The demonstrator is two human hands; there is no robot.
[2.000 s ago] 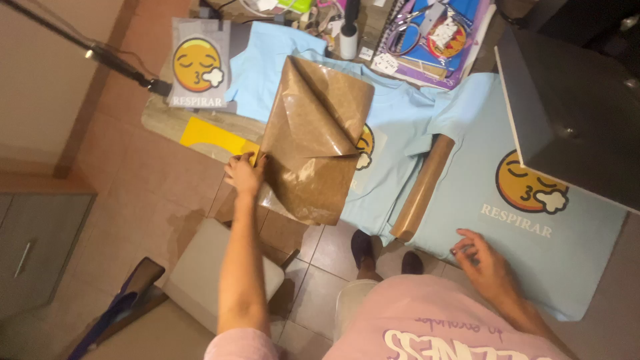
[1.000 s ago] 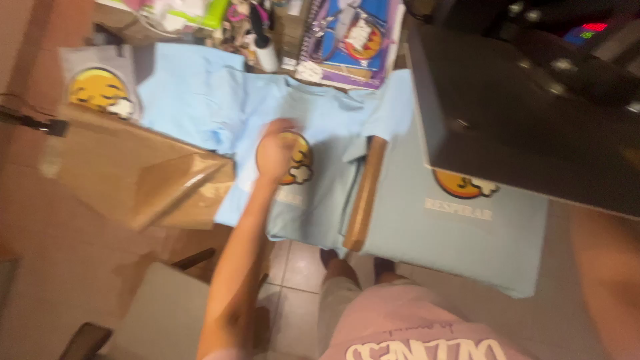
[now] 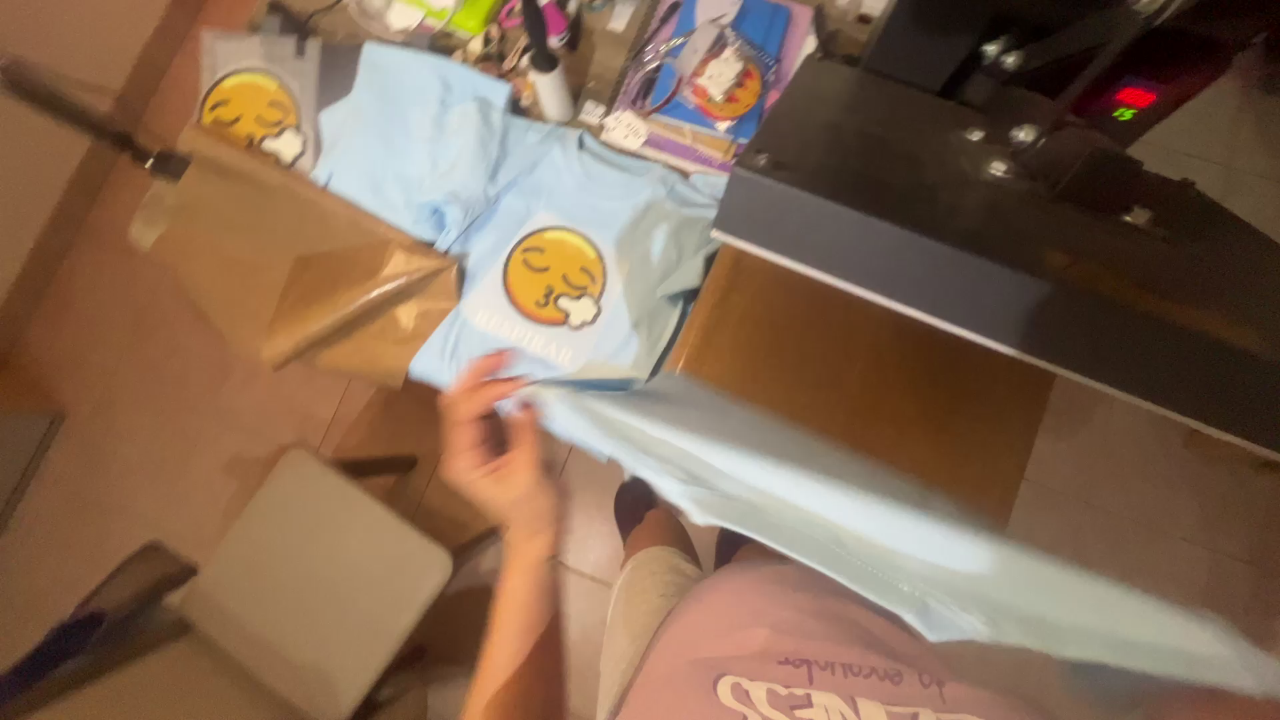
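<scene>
My left hand point(image 3: 497, 440) pinches the near edge of a light blue T-shirt point(image 3: 800, 480), which hangs stretched and blurred in front of my body, off the brown lower platen point(image 3: 860, 360) of a heat press. My right hand is hidden or out of frame at the lower right, where the cloth ends. Another light blue T-shirt point(image 3: 640, 210) lies on the table with a yellow breathing-face print point(image 3: 554, 277) and white lettering. To its left, a brown glossy sheet point(image 3: 300, 250) overlaps a transfer film with the same face point(image 3: 250, 110).
The press's dark upper plate point(image 3: 960, 220) juts over the platen at the right, beside a lit display point(image 3: 1135, 98). Notebooks with scissors point(image 3: 710, 80) and a white bottle point(image 3: 550, 90) stand along the table's back. A chair point(image 3: 320, 580) is at the lower left.
The shirt that lay flat on the platen is lifted off toward my body, its near edge in my left hand. The brown sheet has moved left, off the table shirt's print.
</scene>
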